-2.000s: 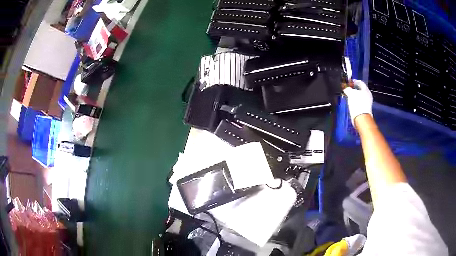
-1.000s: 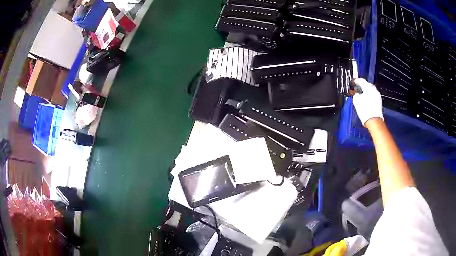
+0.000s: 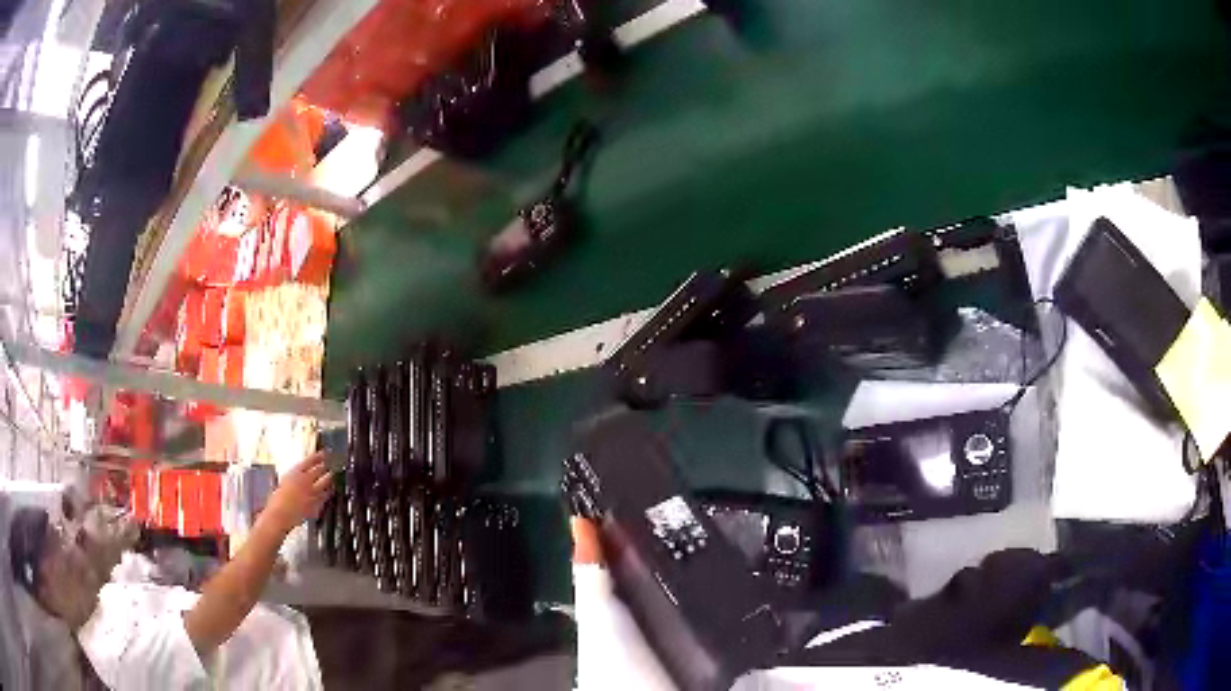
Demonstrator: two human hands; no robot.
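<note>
A long black unit (image 3: pixel 648 506) with a pale keypad patch lies tilted in front of me. My left hand (image 3: pixel 601 601), in a white glove with a bare fingertip showing, is at its left edge and holds it. Most of the fingers are hidden behind the unit. My right hand cannot be made out. A black unit with a screen and a silver-ringed dial (image 3: pixel 926 466) lies right of it. Another dialled unit (image 3: pixel 786 543) is partly covered by the long one.
Packed rows of black units (image 3: pixel 419 425) stand at left, where another person's arm (image 3: pixel 257 560) reaches. A pale rail (image 3: pixel 574 344) borders the green belt (image 3: pixel 810 122), which carries a corded unit (image 3: pixel 533 243). White sheets (image 3: pixel 1114 459) and a black screen unit (image 3: pixel 1127 304) are at right.
The view has swung away from the blue crate to the rows and orange-red boxes. My right hand, earlier reaching beside the crate, is no longer seen. My left hand now holds a long unit.
</note>
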